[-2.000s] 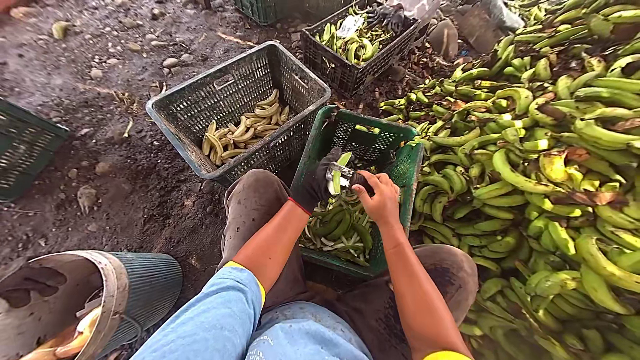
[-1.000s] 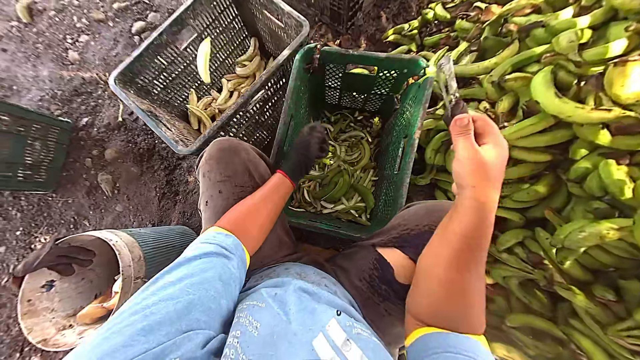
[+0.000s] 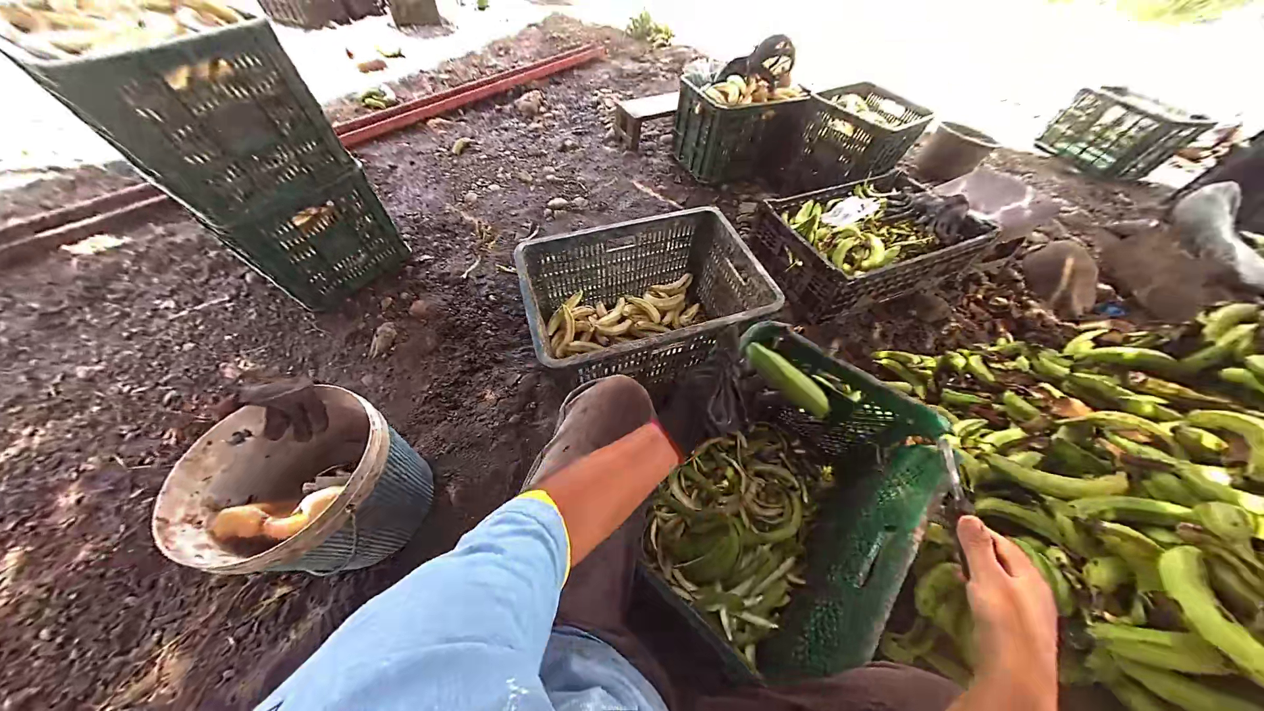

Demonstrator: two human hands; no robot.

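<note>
My left hand (image 3: 706,398), in a dark glove, is shut on a green plantain (image 3: 787,379) above the green plastic crate (image 3: 869,553) between my knees. Green peels (image 3: 731,523) lie in that crate. At its right edge, my bare right hand (image 3: 1002,592) grips a knife (image 3: 953,484) by the handle, blade pointing up. Just beyond my knee stands a grey plastic crate (image 3: 647,237) with peeled plantains (image 3: 622,318) at its bottom. A large heap of green plantains (image 3: 1136,484) covers the ground on the right.
At the left stands a bucket (image 3: 395,484) with a glove (image 3: 286,410) over its rim. Stacked green crates (image 3: 217,128) rise behind it. A dark crate of peels (image 3: 859,281) touches the grey crate's surroundings, near a co-worker's gloved hand (image 3: 933,212). Red metal beams (image 3: 474,94) lie farther back.
My left hand, without a plantain one second ago, now holds a green one. The peeled piece seen above the grey crate is no longer in the air. The view has tilted up.
</note>
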